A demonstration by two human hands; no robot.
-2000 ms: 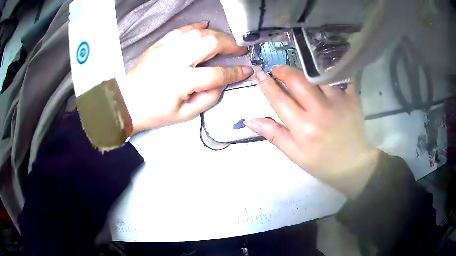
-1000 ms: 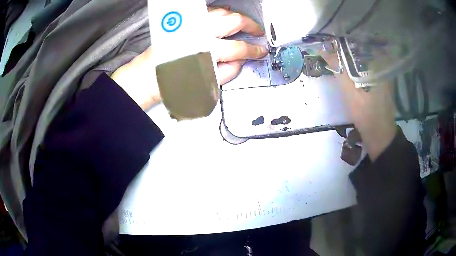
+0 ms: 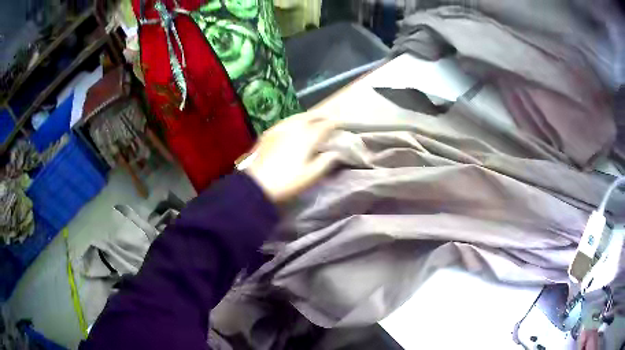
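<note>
A large grey-mauve cloth [image 3: 438, 198] lies in folds across the white table, and part hangs at the table's left edge. My left hand [image 3: 295, 156] is at its left end, slightly blurred, with a fold between thumb and fingers and wrinkles running out from there. At the lower right are the needle area [image 3: 574, 307] and a white arm with a brown end [image 3: 588, 246], beside the cloth. Only a small pinkish bit, probably a fingertip of my right hand [image 3: 589, 340], shows at the bottom edge; its grip is hidden.
More crumpled grey-brown cloth [image 3: 507, 48] lies at the table's far side. A grey tub [image 3: 336, 58] stands beyond the table. A person in a red and green patterned garment [image 3: 199, 102] is beside it. Blue crates [image 3: 65, 181], a stool and floor cloth [image 3: 123, 239] are at the left.
The view has swung left, away from the machine. My left hand has left the needle area for the cloth's left end. My right hand is almost out of view.
</note>
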